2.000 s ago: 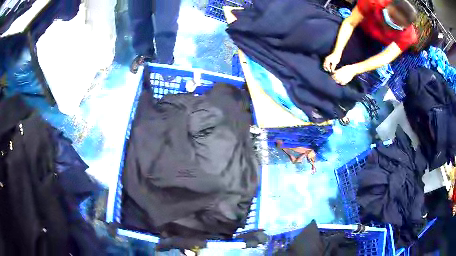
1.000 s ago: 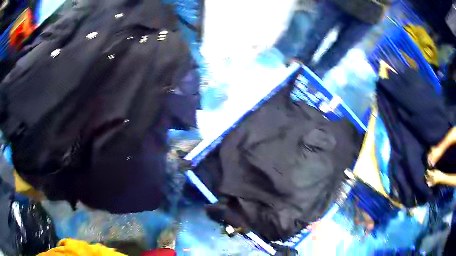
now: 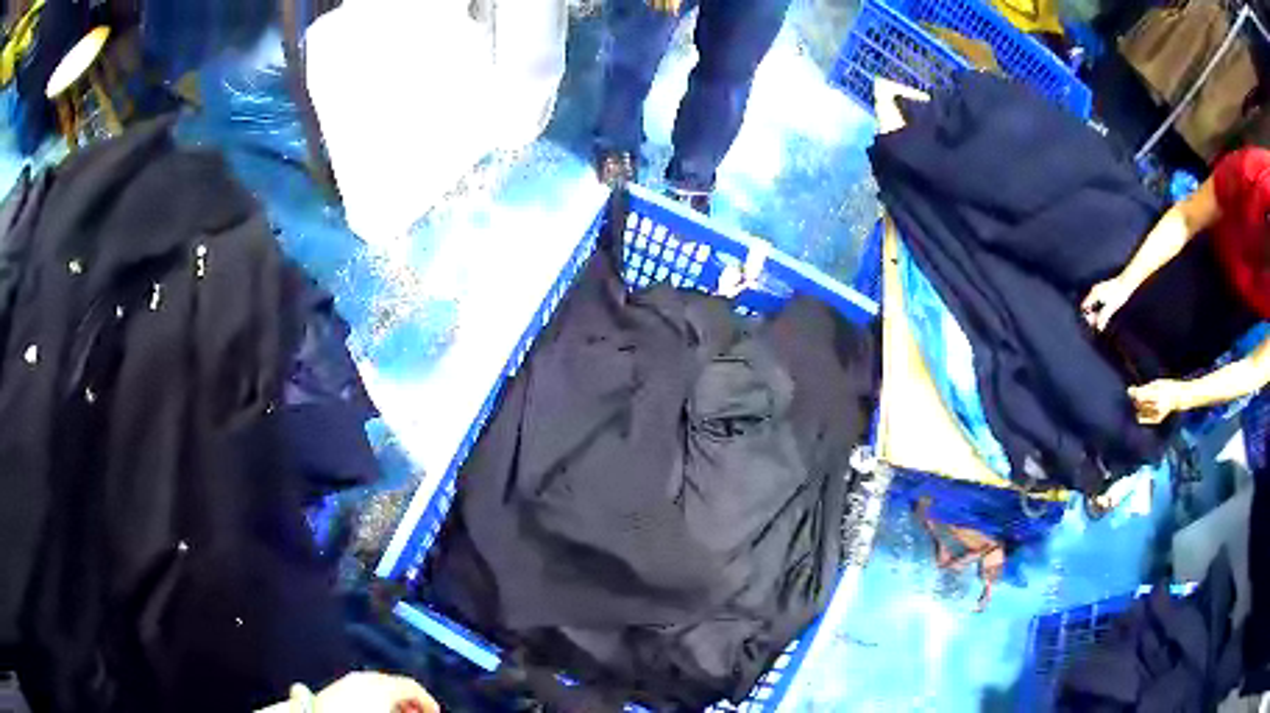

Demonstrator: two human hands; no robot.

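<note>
A blue lattice crate [image 3: 683, 254] lies tilted in the middle of the view and is filled with dark garments [image 3: 627, 515]. Their cloth lies rumpled over the front rim. A large heap of dark garments [image 3: 139, 418] with small shiny metal spots stands to the left. My left hand [image 3: 365, 694] shows at the bottom edge, below the gap between heap and crate. It is cut off and its fingertips are barely seen, so its grip is unclear. My right hand is out of view.
A person in dark trousers [image 3: 724, 98] stands behind the crate. A person in red [image 3: 1240, 237] handles navy garments [image 3: 1017, 237] on a table at right. More blue crates [image 3: 975, 42] are at back right; another, with dark garments [image 3: 1156, 655], is at lower right.
The view swung left over the dark heap, then back towards the crate. My left hand has come into view at the bottom edge. The garments in the crate look much the same.
</note>
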